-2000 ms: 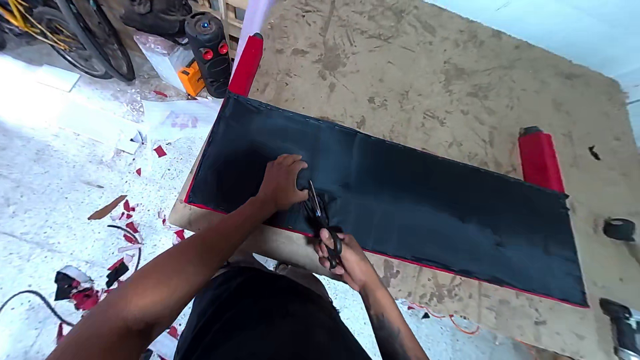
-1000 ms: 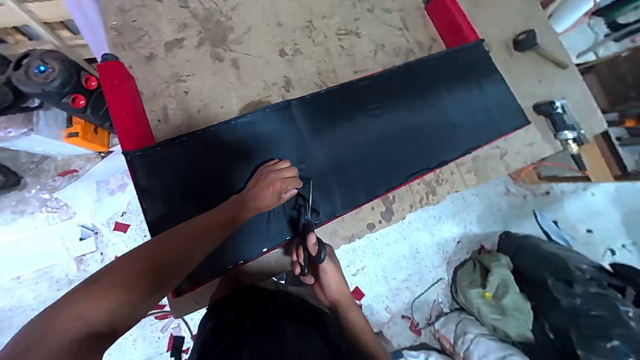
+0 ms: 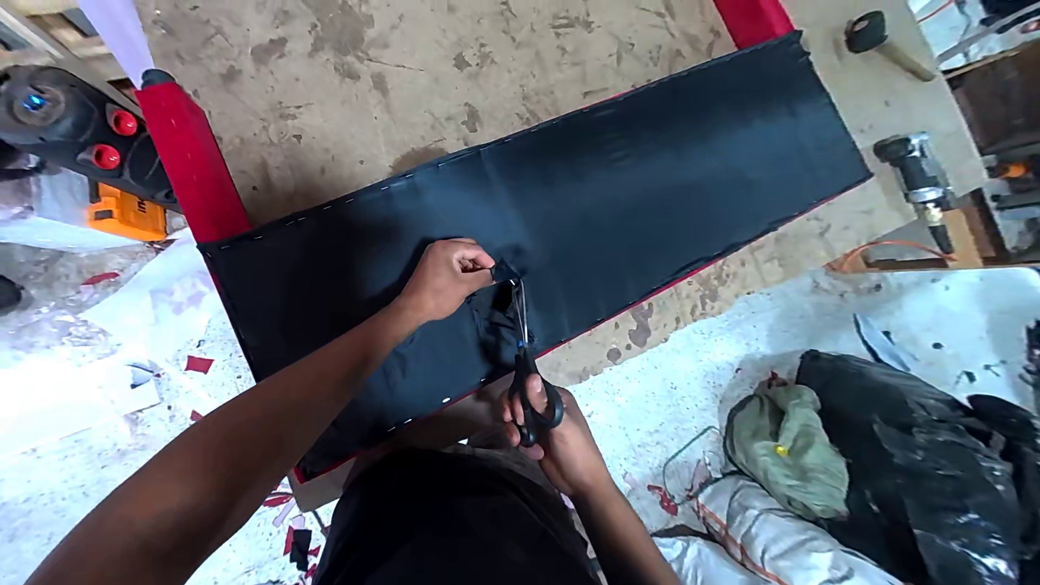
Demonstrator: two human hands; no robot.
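Note:
A long panel covered in black fabric (image 3: 634,195), edged with staples and a thin red border, lies across the worktable. My left hand (image 3: 448,278) pinches a raised bit of the black fabric between thumb and fingers, left of the panel's middle. Black-handled scissors (image 3: 526,349) are in my right hand (image 3: 543,422), with fingers in the handle loops at the panel's near edge. Their blades point away from me and their tips touch the pinched fabric. Red upholstered pieces (image 3: 195,154) extend from the panel's far side at both ends.
A hammer or mallet (image 3: 865,32) and a pneumatic staple gun (image 3: 918,175) with an orange hose lie on the table's right side. A black speaker (image 3: 73,122) and an orange case (image 3: 126,213) stand at left. Bags (image 3: 910,439) and fabric scraps (image 3: 199,363) lie on the floor.
My left hand now pinches up some black fabric; a second ago it rested on the panel beside the scissor tips. The view has turned and shifted to the right since the oldest frame.

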